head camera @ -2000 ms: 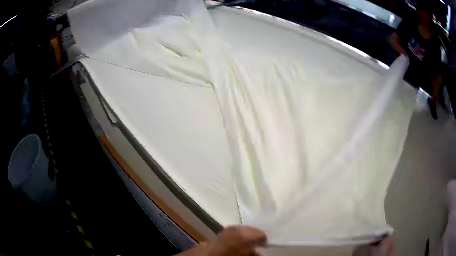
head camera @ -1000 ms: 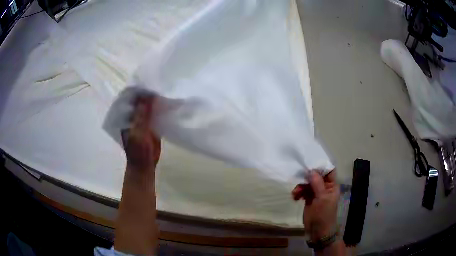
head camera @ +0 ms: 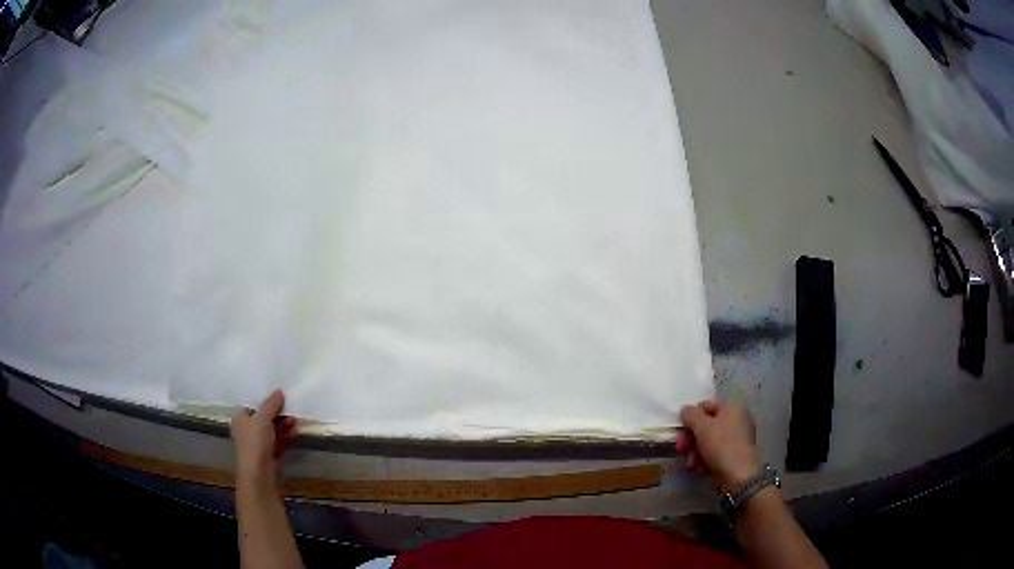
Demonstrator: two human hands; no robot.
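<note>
The white fabric ply (head camera: 478, 245) lies mostly flat over the stack, with folds at the upper left. Its near edge runs along the stack's front edge. My left hand (head camera: 264, 428) pinches that edge at left of centre. My right hand (head camera: 717, 439), with a watch on the wrist, pinches the near right corner of the fabric. The wooden ruler (head camera: 478, 487) lies along the table edge, below the stack and between my forearms.
On the grey table (head camera: 756, 145) at the right lie a black weight bar (head camera: 813, 361), black fabric shears (head camera: 923, 211) and a small dark block (head camera: 973, 325). A draped white cloth (head camera: 917, 95) is at the upper right. A dark smudge marks the table beside the stack.
Both hands have moved down to the stack's near edge, and the left also slightly left. The raised, bunched fabric now lies spread over the stack. The view has shifted slightly.
</note>
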